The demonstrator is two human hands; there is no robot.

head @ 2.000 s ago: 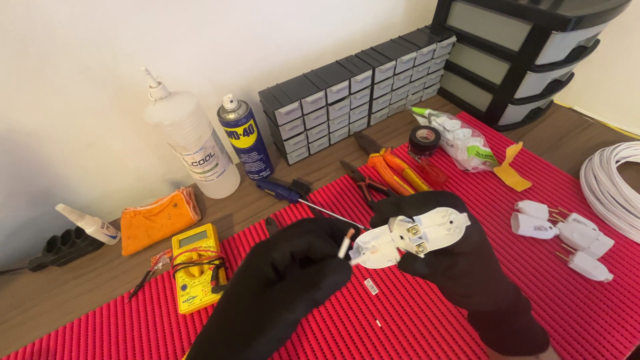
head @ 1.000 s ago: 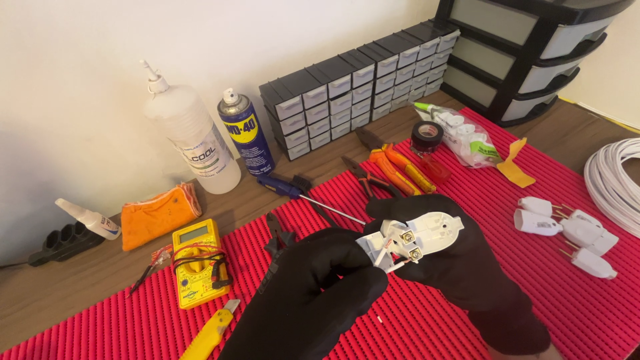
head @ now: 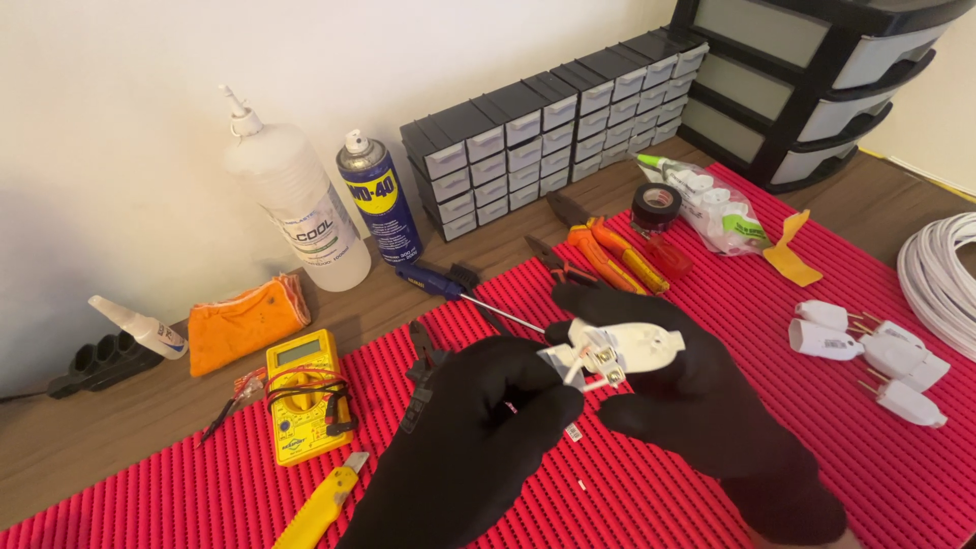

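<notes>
Both my hands wear black gloves and are above the red ribbed mat (head: pixel 633 496). A white plastic electrical housing (head: pixel 644 347), with brass screw terminals showing at its left part, lies between them. My left hand (head: pixel 488 419) pinches the left end of the housing, where short white wires (head: pixel 572 370) and a clear piece show. My right hand (head: pixel 679 389) is behind and under the housing, its thumb apart below it; whether it grips the housing is hard to tell. A screwdriver (head: pixel 435 282) lies just beyond, its shaft pointing at the housing.
Pliers (head: pixel 610 255), black tape (head: pixel 656 204) and a bag of white parts (head: pixel 709 206) lie beyond. White plugs (head: pixel 892 354) and coiled cable (head: pixel 942 282) are right; a multimeter (head: pixel 309 396), utility knife (head: pixel 324 507) and cutting pliers (head: pixel 423 351) left. Bottles and drawer units stand behind.
My left hand has moved right, from beside the housing onto its left end. The utility knife, not visible two seconds ago, now shows. My right hand's thumb is now apart below the housing.
</notes>
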